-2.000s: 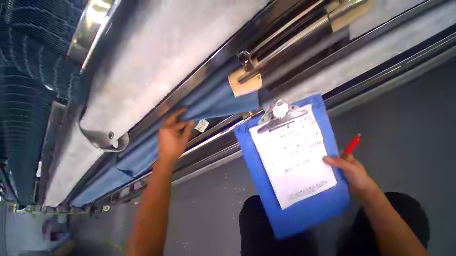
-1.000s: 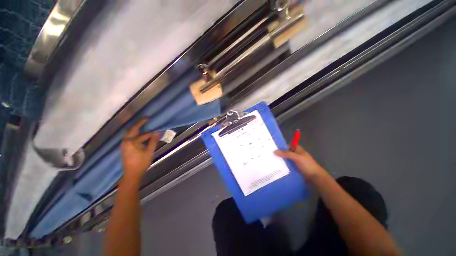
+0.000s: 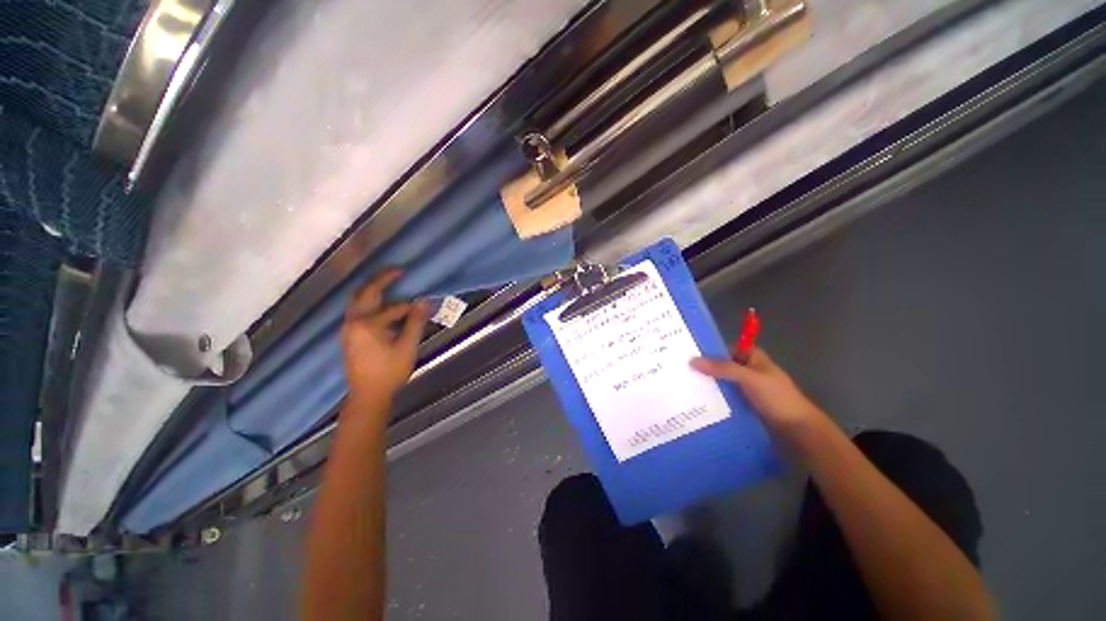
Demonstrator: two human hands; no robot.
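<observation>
A blue clipboard [image 3: 716,467] with a silver spring clip holds a white record sheet [image 3: 643,376] in front of me. My right hand [image 3: 758,379] grips its right edge, thumb on the sheet, with a red pen [image 3: 748,334] also in the hand. My left hand [image 3: 382,340] is at the rack, its fingers pinching the edge of the blue folded fabric [image 3: 485,243]. A small white fabric tag [image 3: 449,312] sticks out just right of its fingertips. The left fingertips partly overlap the fabric, so the exact hold is partly hidden.
The dark metal rack [image 3: 352,249] runs diagonally, with whitish fabric [image 3: 291,158] above the blue layer. Shiny metal rods [image 3: 643,121] and a clamp with a tan pad [image 3: 542,203] are at upper centre. Textured dark blue fabric [image 3: 55,158] hangs at left. Grey floor [image 3: 946,303] lies at right.
The view shifted left, then slightly back right. My left hand remains at the blue fabric by the tag. My right hand still holds the clipboard and pen.
</observation>
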